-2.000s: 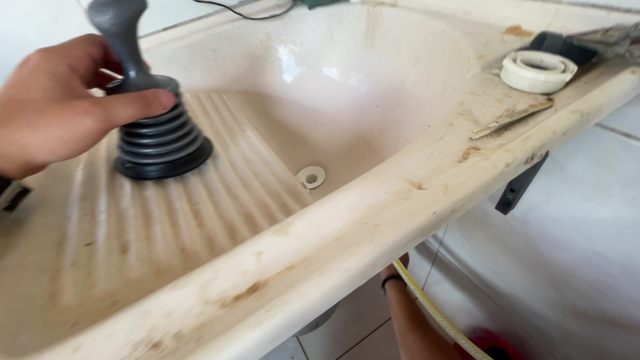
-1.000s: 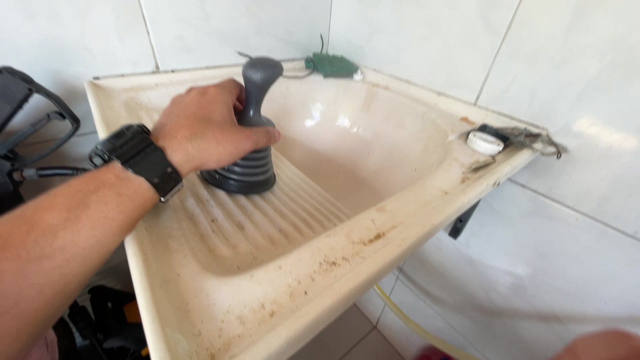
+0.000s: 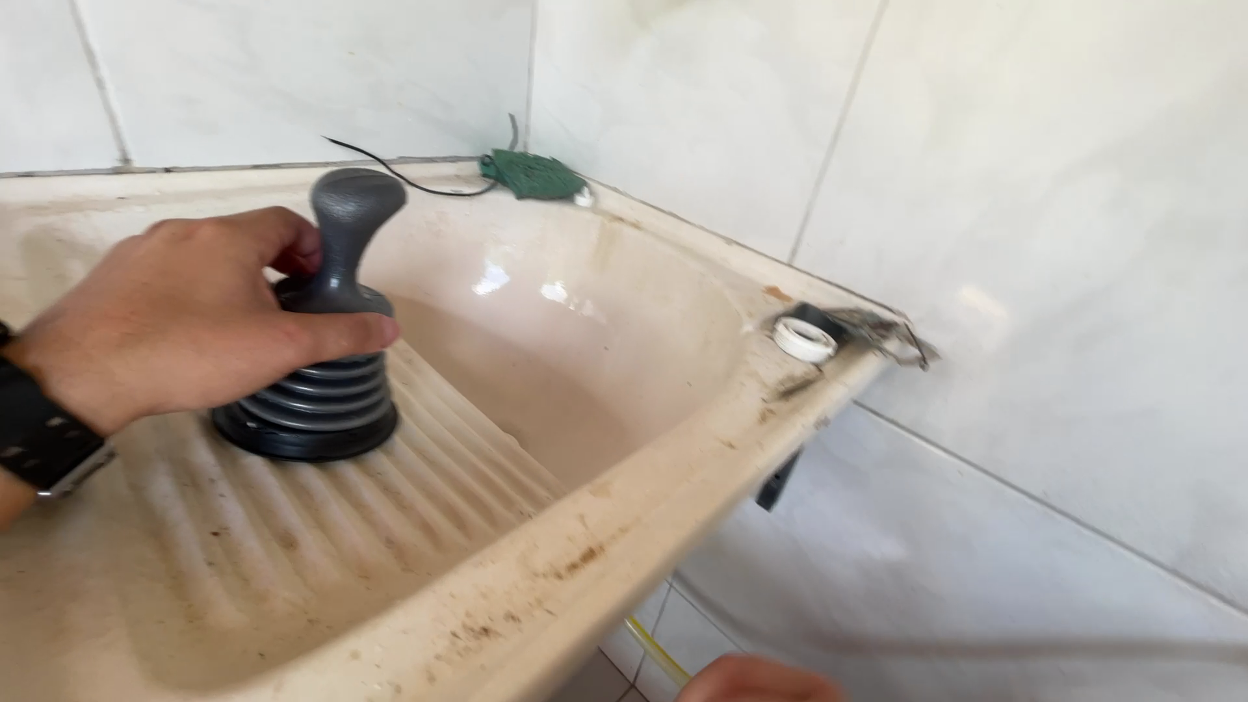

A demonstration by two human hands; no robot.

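My left hand point(image 3: 195, 317), with a black watch at the wrist, grips a dark grey bellows plunger point(image 3: 327, 390) around the base of its handle. The plunger stands upright on the ribbed washboard of a stained cream laundry sink point(image 3: 585, 546). Only the blurred top of my right hand point(image 3: 760, 680) shows at the bottom edge, below the sink's front rim. Beside it runs a yellowish hose point(image 3: 658, 650); whether the hand holds it cannot be seen.
On the sink's right corner lie a white ring point(image 3: 804, 339), a dark piece and some debris. A green scouring pad point(image 3: 536, 175) and a thin black wire point(image 3: 419, 185) rest on the back rim. A dark bracket point(image 3: 777, 481) sits under the sink, against tiled walls.
My right hand, earlier under the sink's front edge by the hose, has moved out to the right and is now at the bottom edge. My left hand stays on the plunger. The view has shifted.
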